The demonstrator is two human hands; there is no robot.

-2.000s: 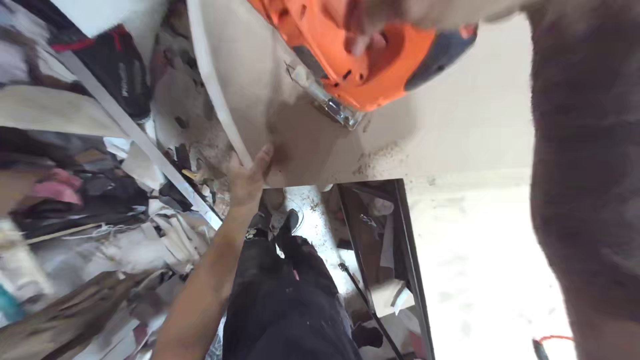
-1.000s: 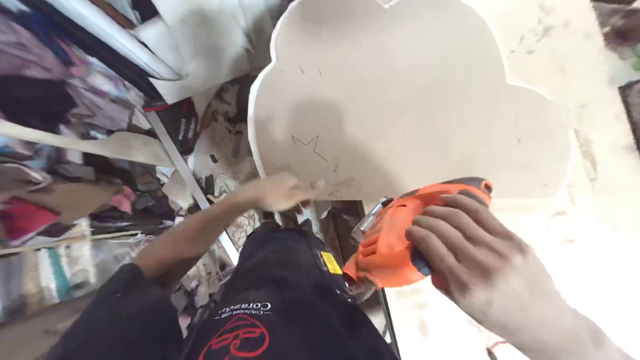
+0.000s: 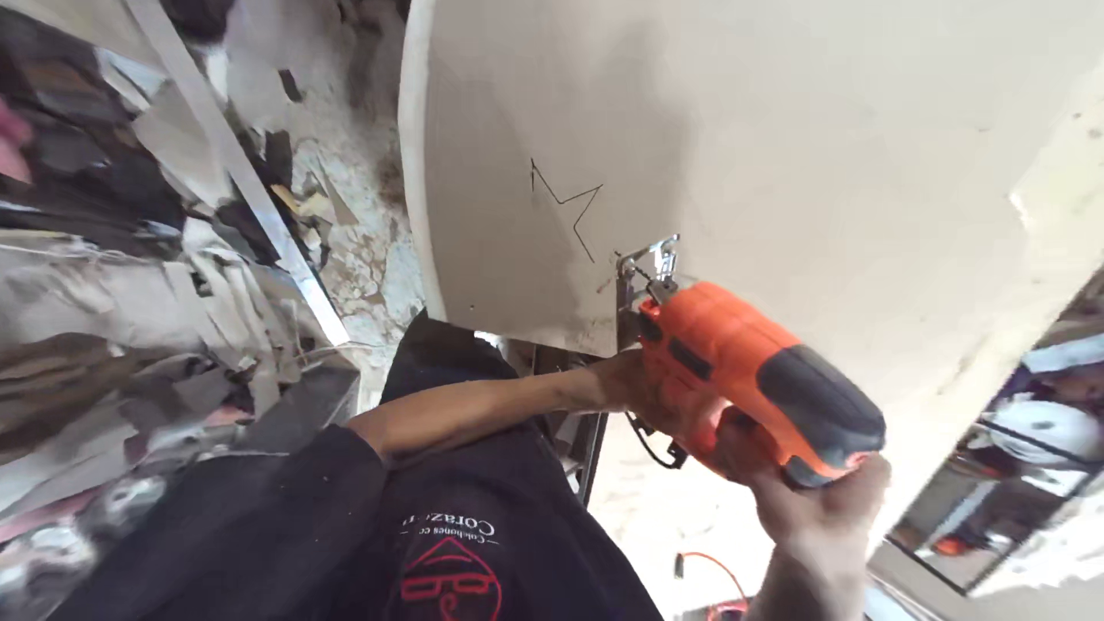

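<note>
An orange and black electric jigsaw (image 3: pixel 724 362) rests at the lower edge of a large pale board (image 3: pixel 819 155), its metal shoe tilted up at the front. My right hand (image 3: pixel 802 492) is closed round the jigsaw's rear handle. Below the tool's front part is my left hand (image 3: pixel 634 384), against the body and partly hidden by it, so its grip is not fully seen. Part of a star outline (image 3: pixel 565 203) is drawn in dark lines on the board, to the upper left of the jigsaw. The board's left edge is curved and thick.
A long metal bar (image 3: pixel 250 181) runs at the left, among piled fabric and sheet scraps (image 3: pixel 198 319). A pale work surface (image 3: pixel 638 483) lies under the board. An orange cord (image 3: pixel 720 565) is at the bottom. A metal-framed shelf (image 3: pixel 1018 448) stands at the right.
One second ago my left hand was by the board's lower edge, apart from the jigsaw; it is now at the tool. The jigsaw has come onto the board's edge near the star lines.
</note>
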